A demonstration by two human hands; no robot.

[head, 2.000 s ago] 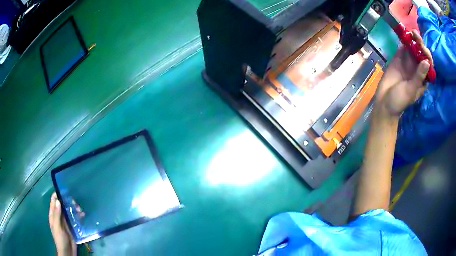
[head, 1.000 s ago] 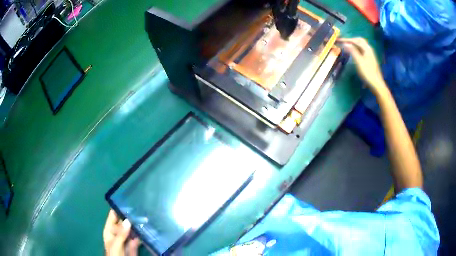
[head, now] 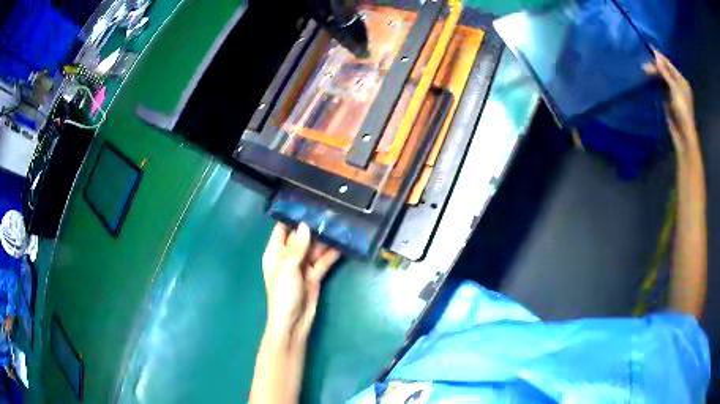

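The black fixture (head: 363,150) stands at the top centre, its clear pressure plate (head: 339,95) raised over the orange bed. The dark plunger (head: 351,35) is above the plate. My left hand (head: 296,260) is shut on the near edge of a touch panel (head: 331,225), which lies partly inside the fixture under the plate; its far part is hidden. A gold flex tail (head: 391,258) sticks out at its near right corner. My right hand (head: 671,83) holds a second touch panel (head: 584,67) by its right edge, off the bench at the upper right.
Two more dark-bordered panels lie on the green bench at the left, one farther (head: 114,189) and one nearer (head: 67,357). Cables and a black object (head: 61,181) are beyond them. A blue-clad person is behind the right-hand panel. Grey floor (head: 545,237) lies right of the bench edge.
My left hand has brought its panel from the bench into the fixture. My right hand has moved from the fixture's right side to the far right and now holds another panel. The view has shifted.
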